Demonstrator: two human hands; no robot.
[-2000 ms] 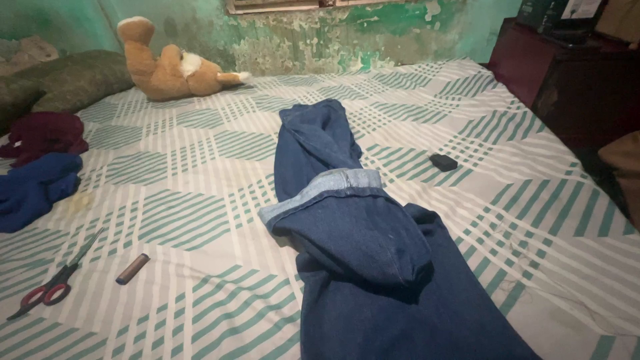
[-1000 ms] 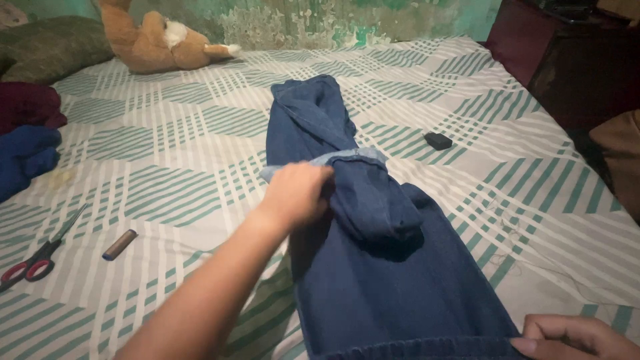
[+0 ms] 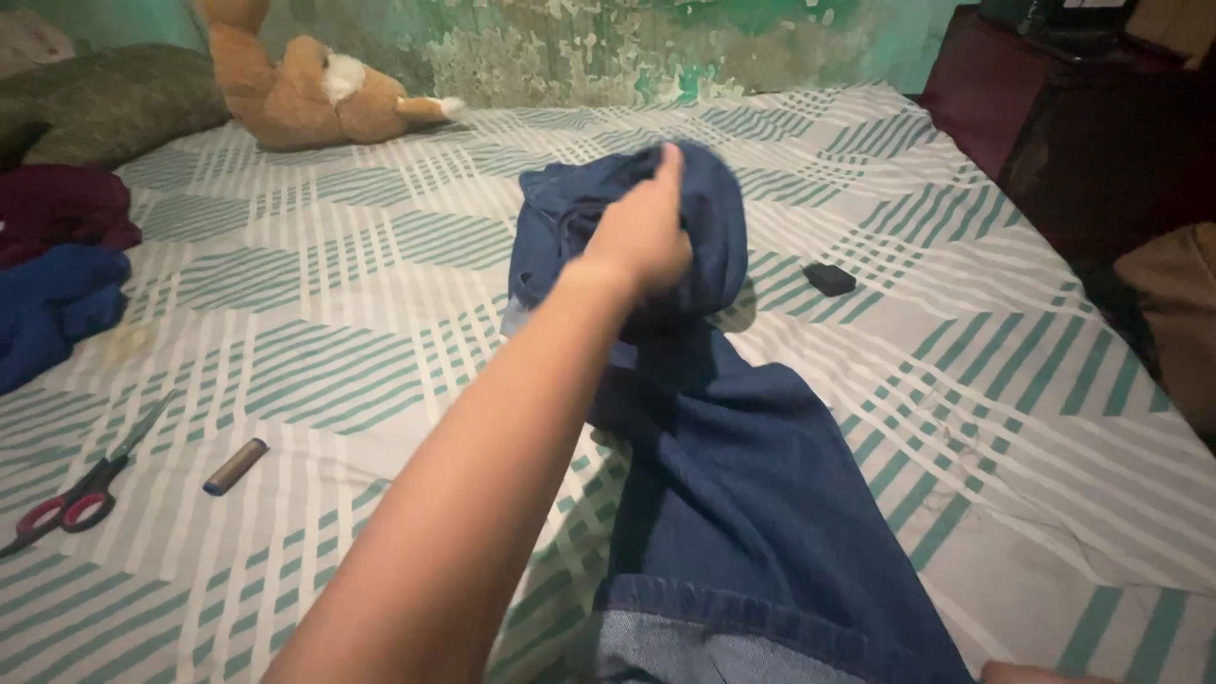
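A pair of dark blue denim trousers (image 3: pixel 750 475) lies lengthwise on the bed, with a paler turned-up cuff nearest me. My left hand (image 3: pixel 641 233) is on the far part of the trousers, gripping the bunched denim there; one finger or the thumb points away from me. That part is lifted and folded over. Only a sliver of my right hand (image 3: pixel 1026 673) shows at the bottom edge, beside the near cuff; its fingers are mostly out of the frame.
Scissors (image 3: pixel 85 499) and a small brown cylinder (image 3: pixel 237 466) lie on the patterned bedsheet (image 3: pixel 332 380) at left. Blue cloth (image 3: pixel 57 309) and maroon cloth (image 3: pixel 66 214) sit behind them. A plush toy (image 3: pixel 323 100) is at the back, a small black object (image 3: pixel 829 278) at right, beyond it a dark red cabinet (image 3: pixel 1026 123).
My left hand has moved away from me, from the pale folded cuff to the far part of the trousers, which is now bunched. My right hand has mostly left the view.
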